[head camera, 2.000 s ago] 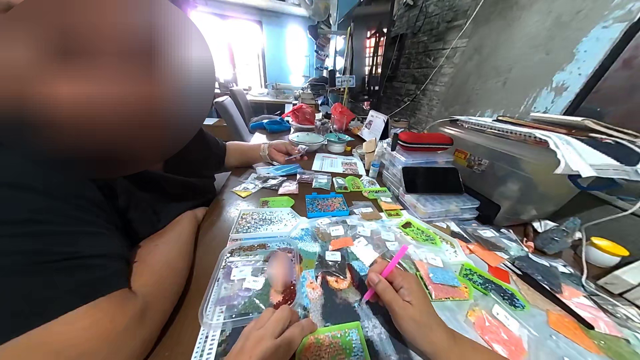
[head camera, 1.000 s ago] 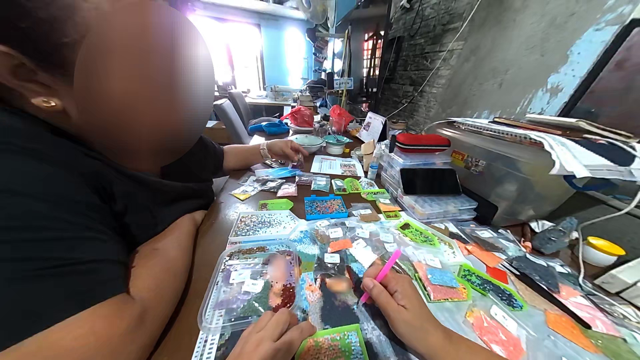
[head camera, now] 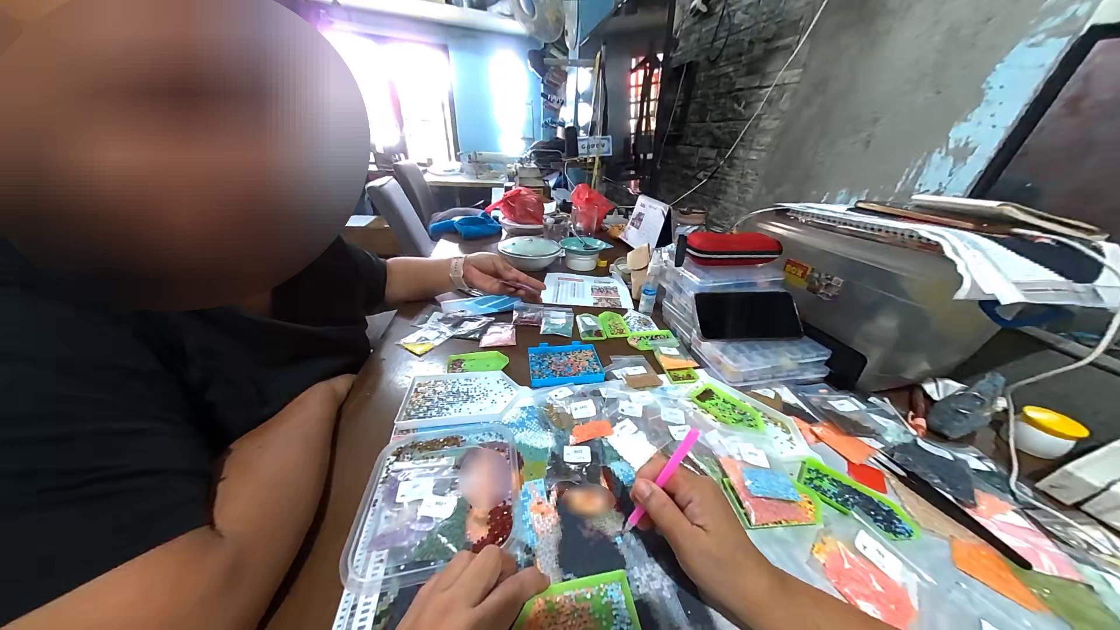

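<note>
A partly covered diamond painting canvas lies in front of me. My right hand grips a pink applicator pen, its tip down at the canvas. My left hand rests with curled fingers between a clear plastic container and a green bead tray of mixed drills; whether it holds anything is hidden. The container has labelled bags in it. Small labelled bags of drills lie over the upper canvas, near an orange packet.
Another person sits at the left, a hand over the table. A white tray, a blue tray and green trays hold drills. Stacked organizer boxes bear a phone. A large plastic bin stands right.
The other person's head has moved, turning away and then back, and their hand has shifted near the printed sheet. My right hand and the pen have moved only slightly; my left hand stays beside the green tray.
</note>
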